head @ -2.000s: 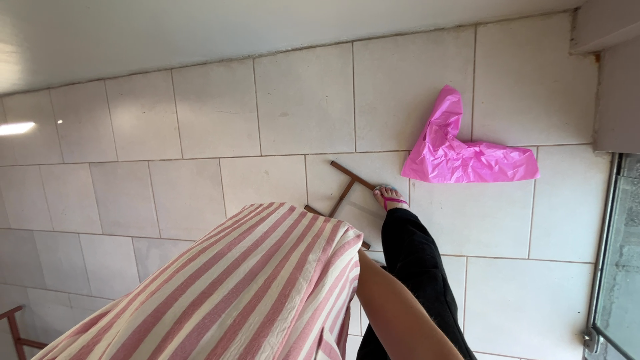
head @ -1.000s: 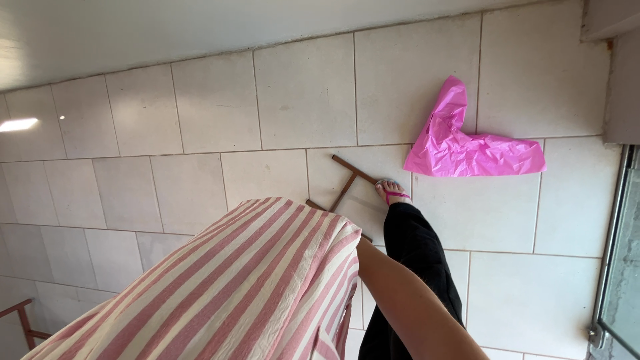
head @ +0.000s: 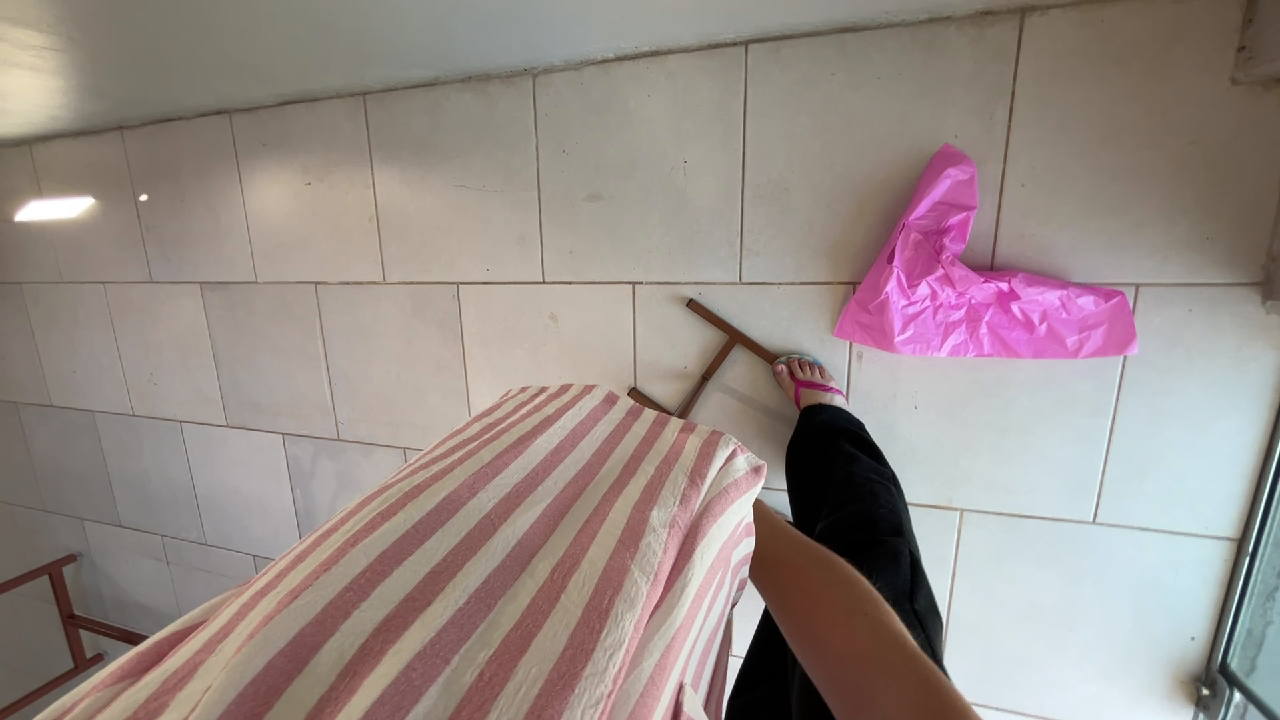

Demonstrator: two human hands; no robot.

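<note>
A red-and-white striped cloth (head: 560, 560) stretches across the lower middle of the view and hides what lies under it. One bare forearm (head: 850, 610) comes up from the bottom right and goes behind the cloth's right edge; the hand at its end is hidden. The other hand cannot be seen either. Below, a leg in black trousers (head: 865, 500) ends in a foot with a pink flip-flop (head: 810, 385). Beside the foot is a brown metal stand base (head: 732, 340), partly covered by the cloth.
A crumpled pink plastic bag (head: 985, 290) lies on the light tiled floor at the right. A pale wall (head: 400, 40) runs along the top. Reddish-brown metal legs (head: 70, 610) stand at the lower left, and a metal-framed glass door or panel (head: 1245, 600) is at the right edge.
</note>
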